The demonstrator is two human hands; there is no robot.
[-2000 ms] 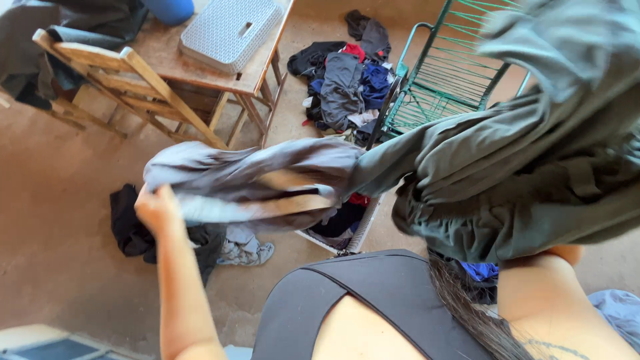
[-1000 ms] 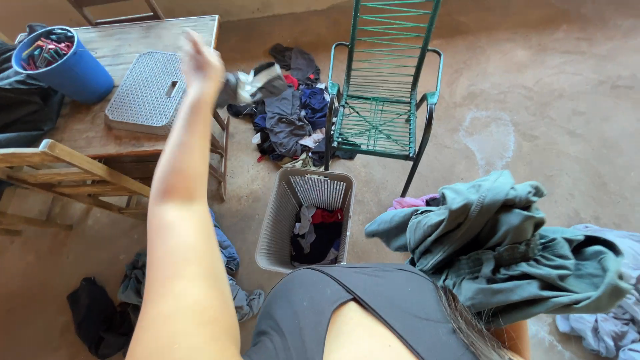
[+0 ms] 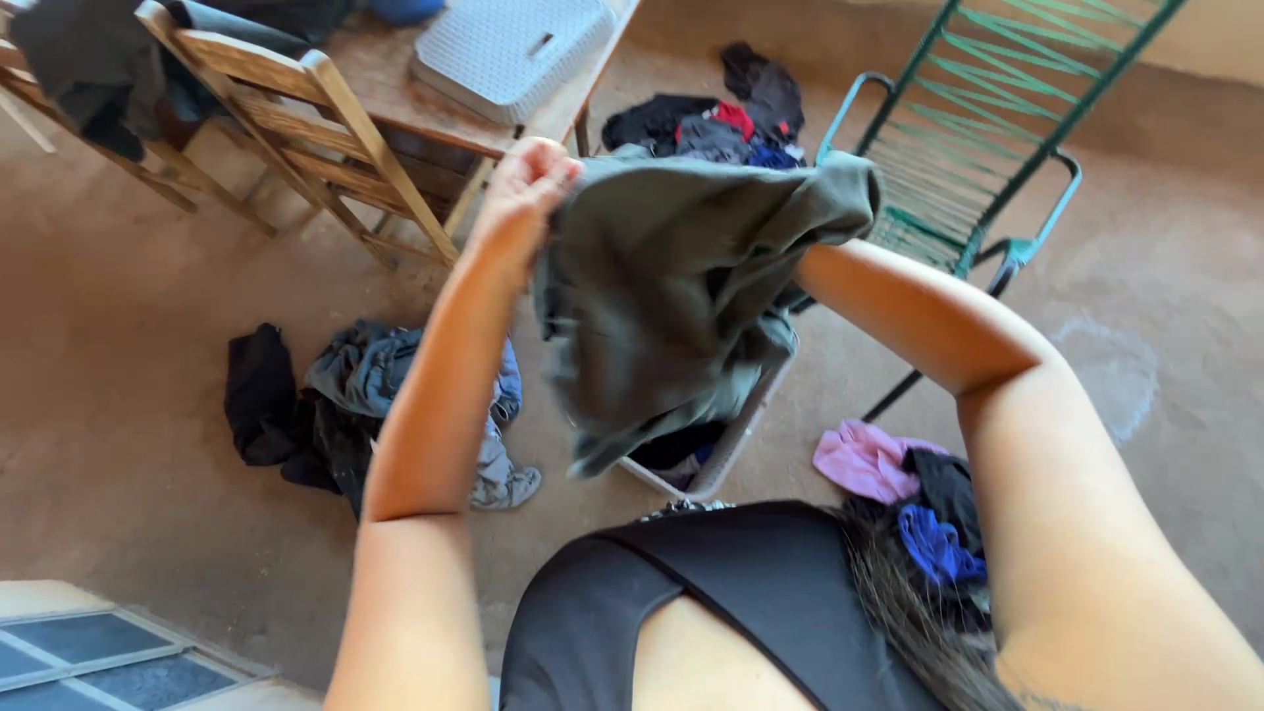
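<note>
A dark green-grey cloth garment [image 3: 681, 286] hangs stretched out in front of me, slightly blurred. My left hand [image 3: 533, 183] pinches its upper left corner. The right forearm reaches to the garment's other side, where the cloth covers my right hand, so its fingers are hidden. Below and partly behind the garment stands a grey plastic laundry basket [image 3: 736, 449] with dark clothes in it.
Clothes piles lie on the floor: dark and denim [image 3: 365, 370] at left, pink and blue [image 3: 869, 459] at right, mixed [image 3: 691, 123] beyond. A wooden table [image 3: 395, 99] bears a perforated grey lid [image 3: 513, 49]; near it are a wooden chair [image 3: 346, 128] and a green corded chair [image 3: 987, 128].
A second ago the green garment was bunched at the right and my left hand was raised toward the pile beyond, with a different cloth near it. Now the green garment is spread between my arms.
</note>
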